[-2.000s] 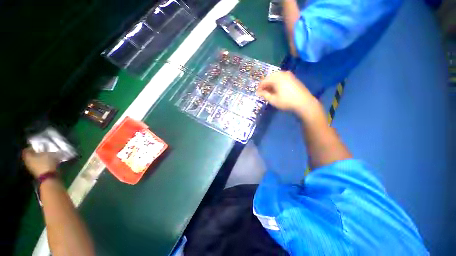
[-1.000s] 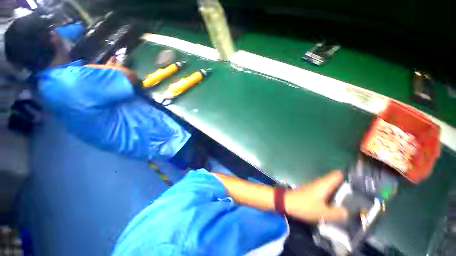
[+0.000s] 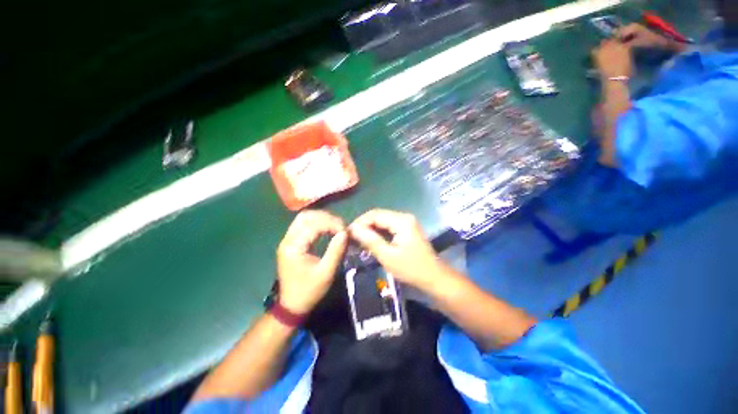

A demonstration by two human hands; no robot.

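Observation:
A partly assembled phone unit (image 3: 375, 304) lies over my lap, black-edged, with silver-white areas and a small orange spot inside. My left hand (image 3: 311, 259) and my right hand (image 3: 398, 247) meet just above its top end. The thumb and forefinger of each hand are pinched together, tips touching, on a small component that the fingers almost wholly hide. The phone's top end is partly covered by my hands. An orange-red parts bin (image 3: 279, 154) with a white heap inside stands just beyond my left hand.
A clear compartment tray (image 3: 477, 154) of small dark and coppery parts lies right. Other phone units (image 3: 530, 69) lie beyond it and on the belt (image 3: 307, 87). Yellow-orange screwdrivers (image 3: 43, 368) lie far left. A blue-sleeved person (image 3: 680, 129) works at the right. Empty trays (image 3: 413, 28) lie at the back.
The view has swung back from the left. My left hand has brought the phone unit in over my lap and no longer grasps its side. My right hand has come from the tray to meet my left.

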